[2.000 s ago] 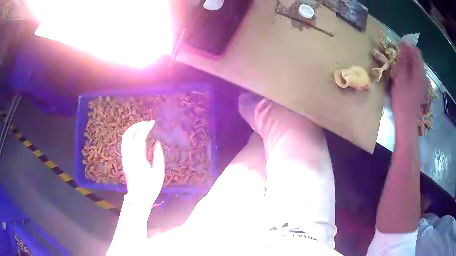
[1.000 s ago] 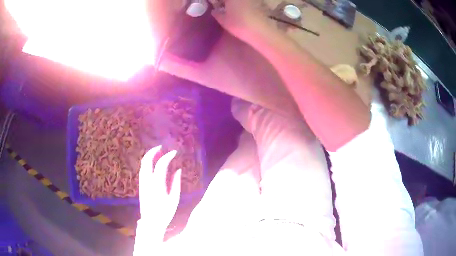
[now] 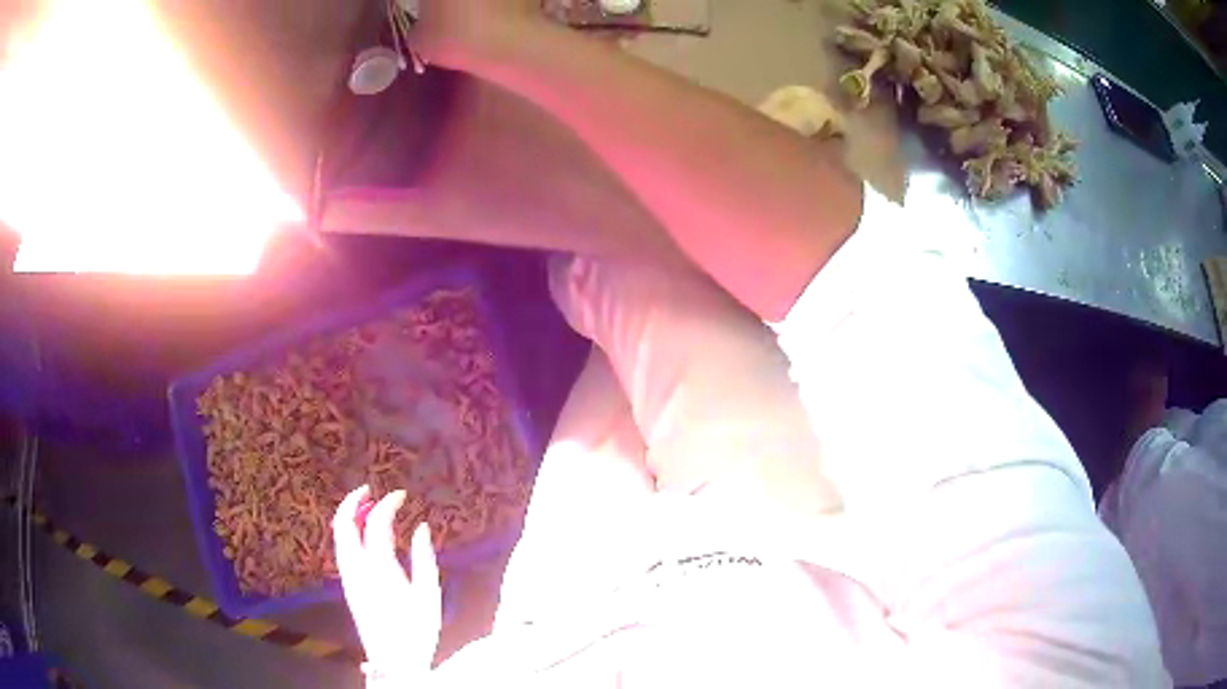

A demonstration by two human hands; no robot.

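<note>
My left hand (image 3: pixel 388 586) is washed out by glare at the near edge of the blue crate (image 3: pixel 189 444), fingers apart; a small reddish spot shows between two fingertips. My right arm reaches across the bench to the upper left. My right hand (image 3: pixel 433 32) is blurred at the top edge beside thin pale swabs (image 3: pixel 402 27) and a small round white dish (image 3: pixel 373 70); its fingers are mostly hidden. The crate holds many small tan parts (image 3: pixel 289 471). A pale yellow hollow part (image 3: pixel 803 111) lies behind my right forearm.
A bright lamp (image 3: pixel 121 148) glares at the left. A heap of tan branching parts (image 3: pixel 962 88) lies at the upper right beside a black phone-like device (image 3: pixel 1133 116) on the metal bench (image 3: pixel 1076 249). A white cup (image 3: pixel 620 6) is at the top. Another person's sleeve (image 3: pixel 1177 538) shows at right.
My right hand has gone from the heap of parts at the right, across the bench, to the swabs at the upper left. My left hand stays by the crate. The view has turned.
</note>
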